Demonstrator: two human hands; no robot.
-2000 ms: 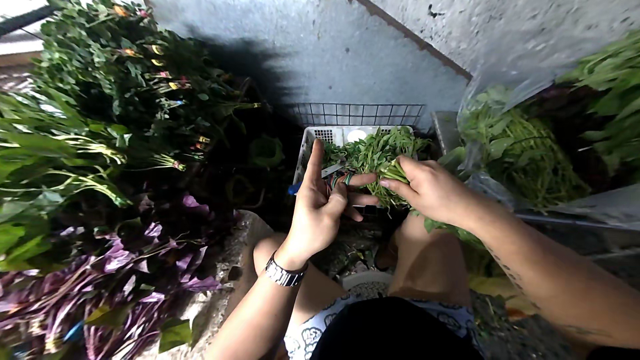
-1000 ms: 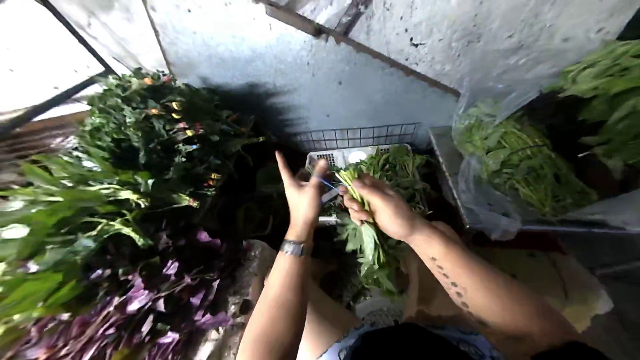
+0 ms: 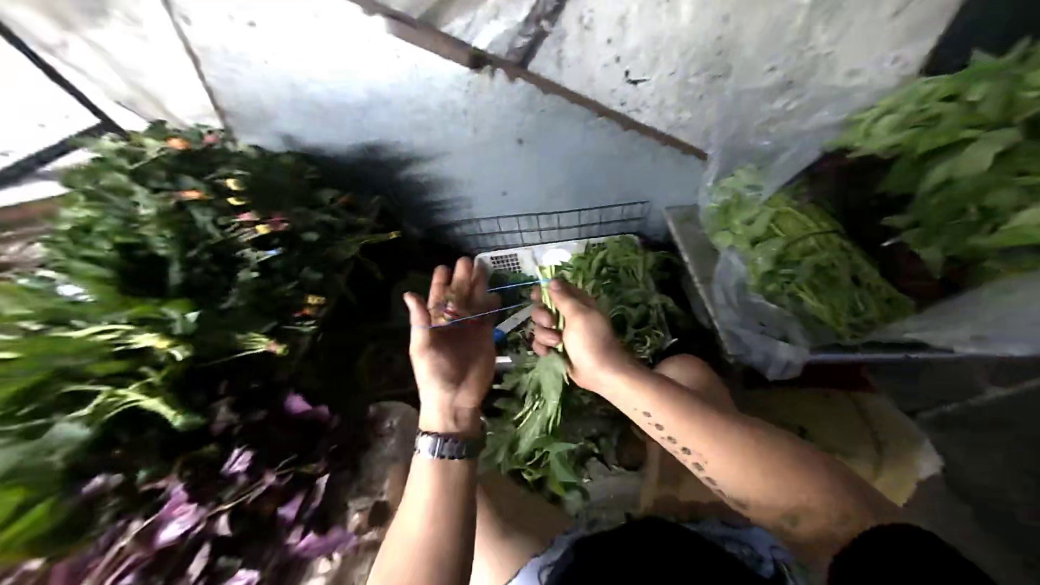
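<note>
My right hand (image 3: 573, 329) grips a bunch of leafy green stems (image 3: 544, 390), cut ends up and leaves hanging down. A blue rubber band (image 3: 508, 310) runs stretched from the stems to my left hand (image 3: 457, 337), which is palm up, looped around its thumb and fingers. Small reddish bands seem to lie by the left fingers. Behind the hands, a white plastic basket (image 3: 496, 258) holds more loose greens (image 3: 626, 284). A tool with a blue end (image 3: 499, 334) and a pale blade-like part lies at the basket, partly hidden by the hands.
Banded green bunches (image 3: 203, 211) and purple-leaved stems (image 3: 187, 520) are piled at left. A black wire rack (image 3: 561, 225) stands behind the basket, against a grey metal panel (image 3: 520, 171). At right, a clear plastic bag (image 3: 756, 325) holds a tied bundle of greens (image 3: 812, 260).
The blue band is now stretched wide between my hands. My left hand has turned palm up, and the bunch in my right hand stands more upright than a second ago.
</note>
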